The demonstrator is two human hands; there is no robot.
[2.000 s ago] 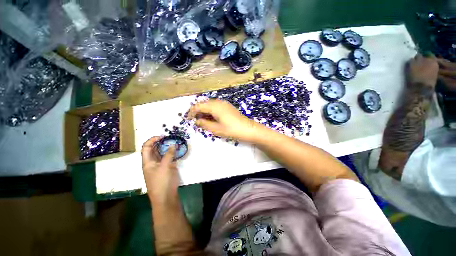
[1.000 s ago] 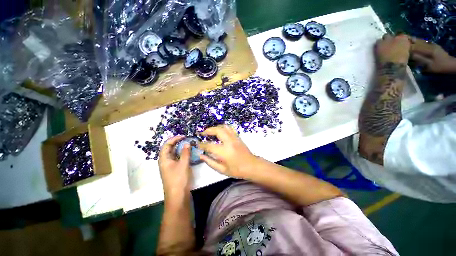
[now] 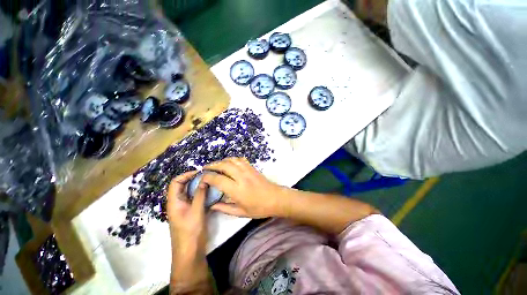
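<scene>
A round housing (image 3: 211,195), pale blue-grey on its face, is held between both my hands above the near edge of the white board. My left hand (image 3: 188,207) grips its left side, with the thumb over the face. My right hand (image 3: 242,187) is on its right side, with fingers on the face and rim. Fingers hide much of the housing, and I cannot see whether a small insert is between them. A heap of tiny glossy dark purple inserts (image 3: 202,144) lies on the board just beyond my hands and spreads to the left.
Several round housings (image 3: 279,103) lie face up on the white board (image 3: 352,63). More lie by a crinkled clear bag (image 3: 63,75) on yellow cardboard (image 3: 138,144). A small cardboard box (image 3: 84,262) of inserts is at lower left. A person in a white shirt (image 3: 462,86) is at right.
The view has swung, so the board slants more. My right hand moved from the insert heap to the housing and stays there. The other worker's tattooed arm is out of view; their shirt fills the upper right.
</scene>
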